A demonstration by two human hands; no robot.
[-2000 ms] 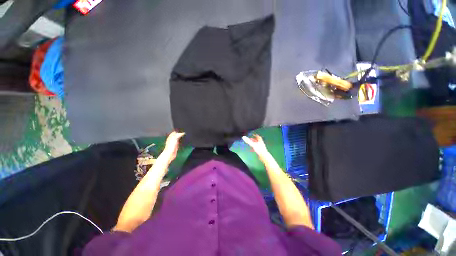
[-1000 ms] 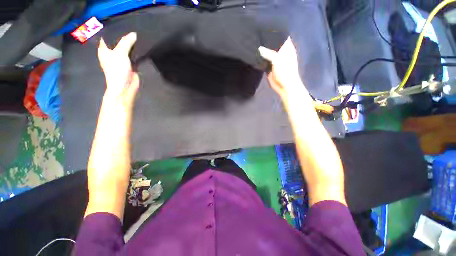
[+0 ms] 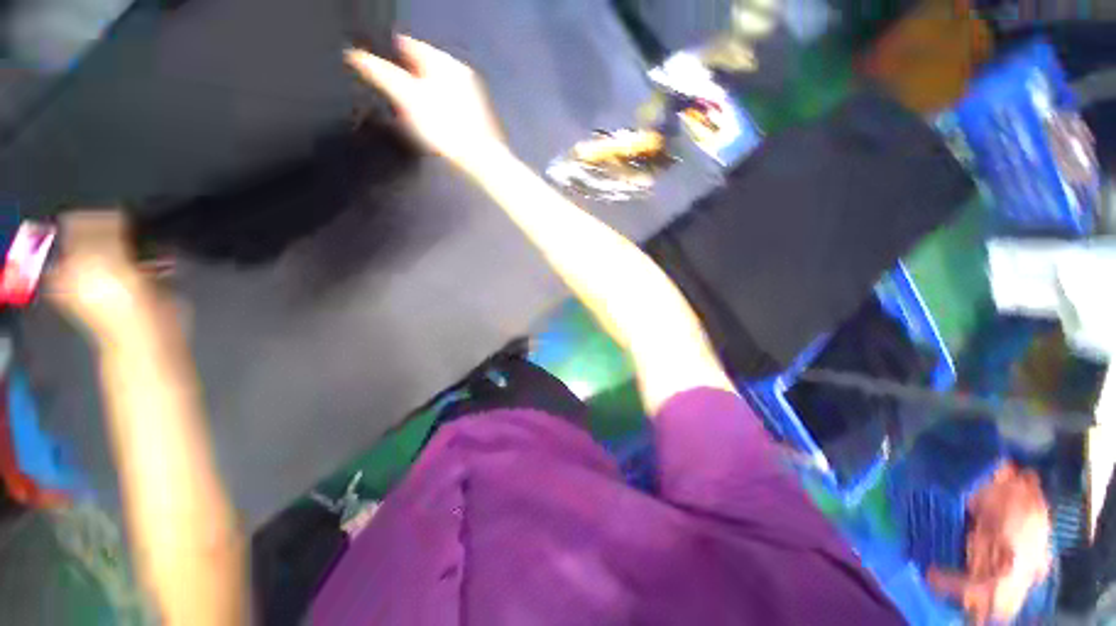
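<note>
The black skirt is stretched between my hands over the dark grey pressing table cover, motion-blurred, with a darker fold or shadow along its near side. My left hand is at its left end, strongly blurred, and appears to grip the edge. My right hand is at its right end, thumb and forefinger showing, the other fingers partly hidden at the cloth. The steam iron, with its tan-orange handle, lies on the table right of my right hand.
The iron rest is beside the iron. A stack of black skirts lies right of the table, near a blue crate with dark pieces. Another blue crate is farther right. A red-and-white packet is at far left. Another person's hand shows lower right.
The view has swung to the right, bringing the stack and another person's hand into view. My hands went from the near edge to the cloth's two ends, and the skirt was lifted from lying flat.
</note>
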